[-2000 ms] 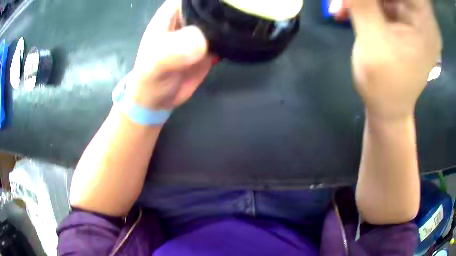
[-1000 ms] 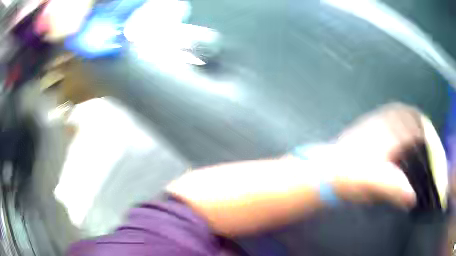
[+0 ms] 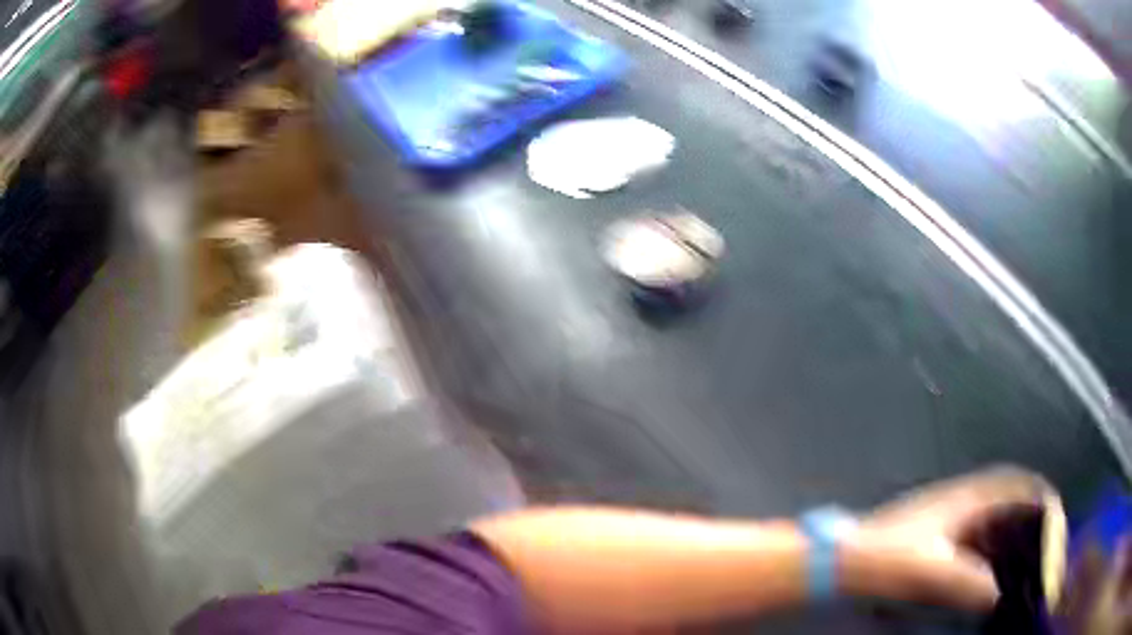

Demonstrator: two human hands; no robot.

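Note:
The view is tilted and blurred. My left hand is at the lower right, with a light blue band on the wrist. It grips the black housing, seen edge-on. The pale disc shows as a thin strip on the housing's right side. A blurred skin-toned patch lies just right of the disc at the frame's edge. It may be part of my right hand, but its state cannot be made out.
A blue tray with dark slender items lies at the upper left. Beside it are a flat white oval piece and a round tin. A curved metal rail crosses the worktop. Whitish plastic hangs at left.
The view has swung left, bringing the tray, oval piece and tin into clearer sight. My left hand still holds the housing, now lower in the picture than one second ago.

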